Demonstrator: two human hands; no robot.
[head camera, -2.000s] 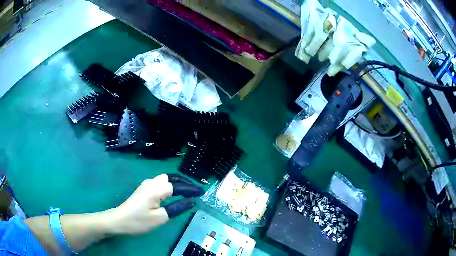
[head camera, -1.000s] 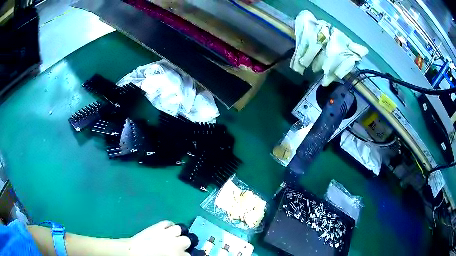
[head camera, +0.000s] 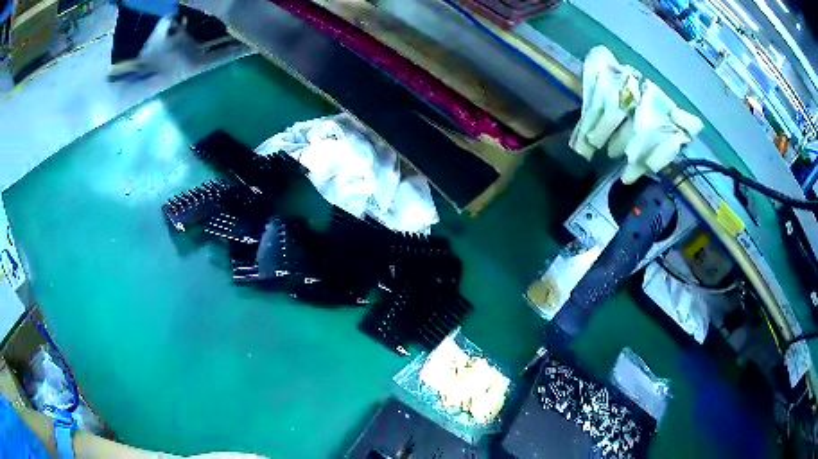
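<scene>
My left forearm with a blue wrist band lies along the bottom left edge. Only a sliver of my left hand (head camera: 224, 455) shows; its fingers are cut off. My right hand is out of the picture. A dark flat plate (head camera: 404, 432), likely the jig or a piece covering it, is cut off at bottom centre. Beside it, an open clear bag holds cream-tan flat bits (head camera: 465, 380). Right of that, a black tray (head camera: 529, 435) holds small silvery pieces (head camera: 587, 408). The dark electric screwdriver (head camera: 610, 269) slants down with its tip near the tray.
Black finned heat sinks (head camera: 314, 255) lie piled at centre left, before a crumpled white bag (head camera: 363, 170). An open carton (head camera: 484, 193) stands behind. Gloves (head camera: 632, 112) hang on the right rail. A pale clear bag (head camera: 641, 381) lies right of the tray. A person's legs show top left.
The camera view has shifted. My left hand has moved down almost out of the picture. A dark surface shows where the pale jig plate was. A person's legs have appeared at top left.
</scene>
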